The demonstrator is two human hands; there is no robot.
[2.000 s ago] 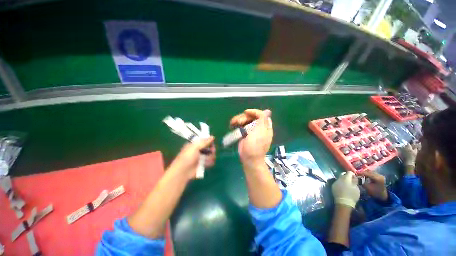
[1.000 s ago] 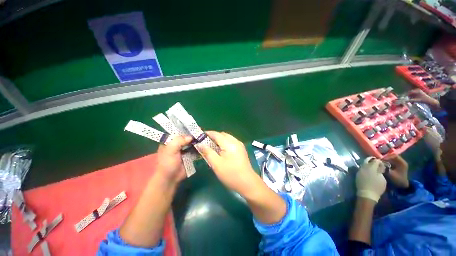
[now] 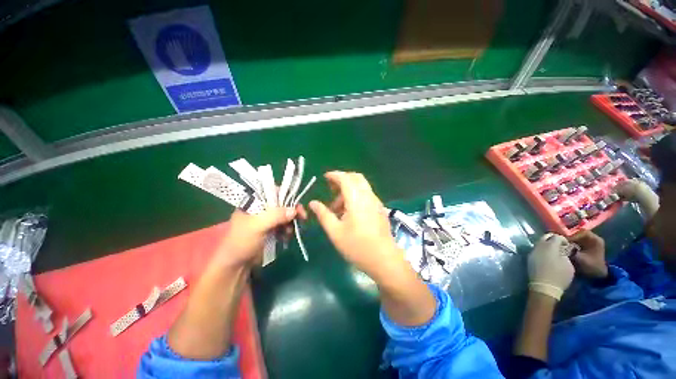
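Note:
My left hand (image 3: 252, 235) is shut on a fan of several light perforated watch straps (image 3: 222, 185), some with a dark band. Strap ends stick out above and below the fingers. My right hand (image 3: 356, 218) is just to the right of the fan, thumb and fingers apart, with nothing seen in it. More watch straps (image 3: 148, 306) lie on the red mat (image 3: 207, 259) at left. Loose straps with dark bands also lie on the clear plastic sheet (image 3: 482, 277) at right.
Small clear plastic bags (image 3: 15, 252) lie at far left. A red watch tray (image 3: 534, 189) holds rows of watches at right, with another tray (image 3: 626, 115) behind. A neighbouring worker's gloved hand (image 3: 548, 266) is near the tray. A green panel with a sign (image 3: 185, 63) stands behind.
My right hand brought a strap to my left hand's bunch, then let go and moved slightly right. The bunch is now fanned wider. The view has turned a little.

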